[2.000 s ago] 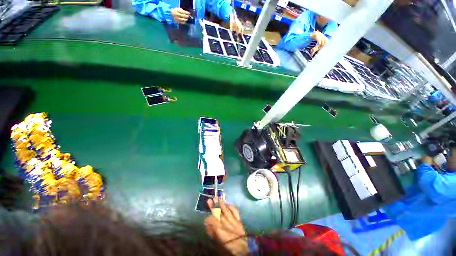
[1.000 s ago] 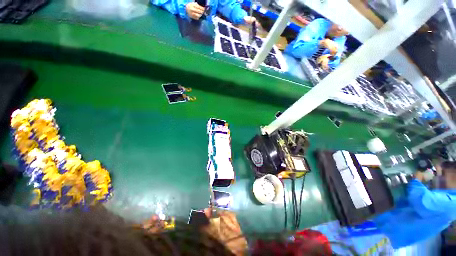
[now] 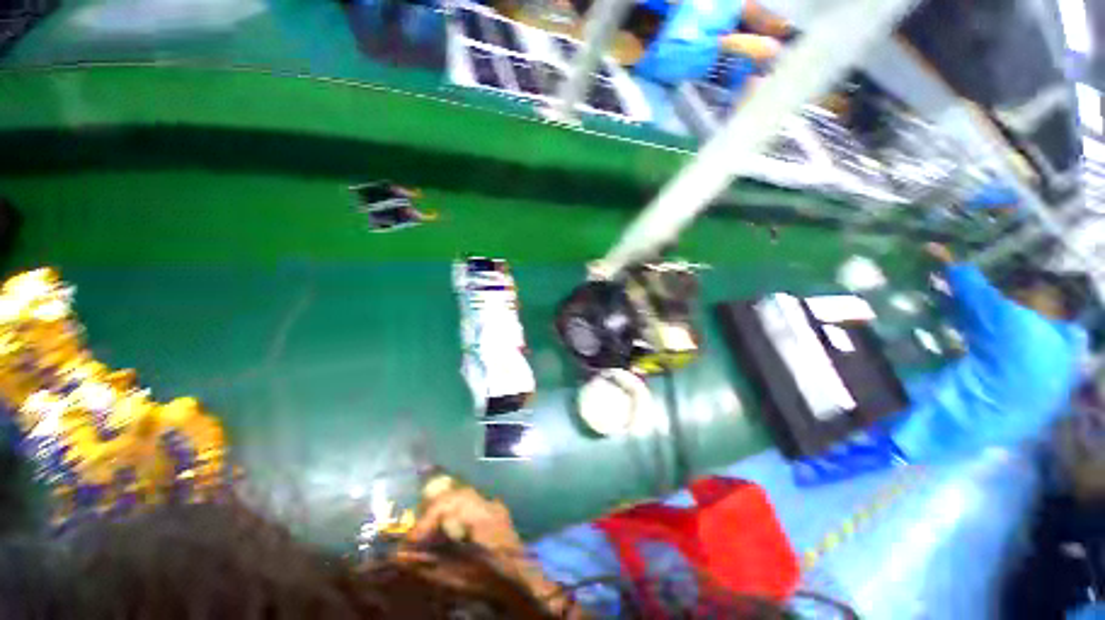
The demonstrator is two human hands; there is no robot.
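My right hand (image 3: 467, 521) is blurred at the bottom edge, partly covered by dark hair. Its fingers are beside a small orange-yellow flex piece (image 3: 394, 523) with a bright glare around it. Whether the hand holds anything cannot be told. My left hand cannot be made out. The leaning stack of LCD modules (image 3: 494, 339) stands ahead of my right hand. One loose LCD module (image 3: 505, 440) lies flat at its near end. The pile of boards with orange flex cables (image 3: 121, 424) is at the left.
Two joined screen assemblies (image 3: 390, 207) lie farther back. A black fan (image 3: 597, 325) and a white round cup (image 3: 612, 402) stand right of the stack. A black tray (image 3: 794, 388) holds white strips. A red stool (image 3: 715, 539) is below the edge. A blue-sleeved person (image 3: 1000, 351) sits at right.
The camera view has shifted. My right hand has moved left, away from the stack's near end to beside the orange flex piece. The dark module beside it no longer shows.
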